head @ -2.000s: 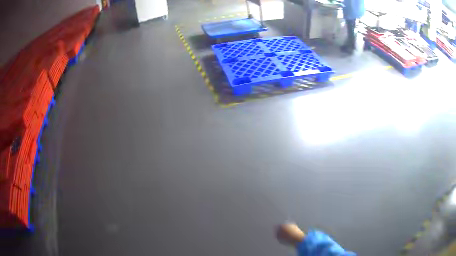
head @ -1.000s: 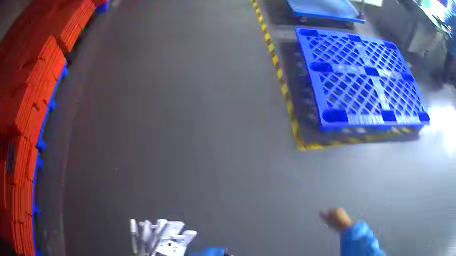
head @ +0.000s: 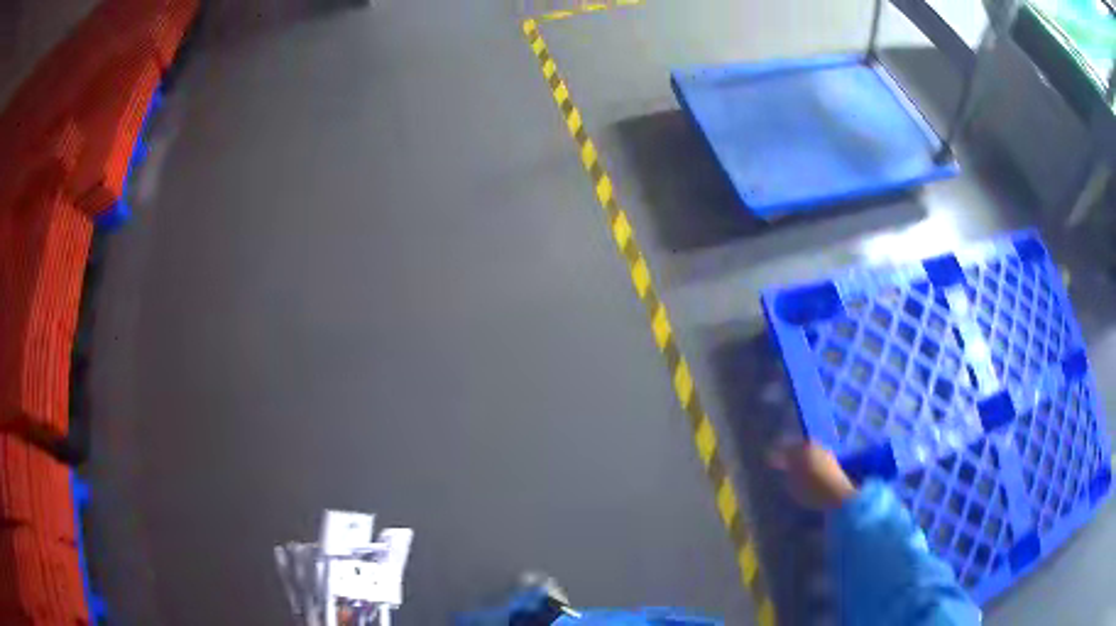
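Note:
A fanned bunch of white tabs, which look like leaded adhesive pads, stands up at the bottom edge, left of centre. My left hand shows only as a small skin-coloured patch below them, cut off by the edge, and appears to hold the bunch. My right hand is small and blurred at the lower right, with a blue sleeve behind it. Nothing shows in it, and its finger pose is unclear. It overlaps the blue pallet's edge in the picture; no contact can be made out.
A blue lattice pallet lies on the floor at right, with a flat blue trolley beyond it. Yellow-black floor tape runs along their left. Orange-red stacks on blue bases line the left side. Blue clothing shows at the bottom.
The view has advanced and turned; the pallet is nearer and lower right, and the trolley shows fully. The white bunch came into view a second ago and is now slightly further left.

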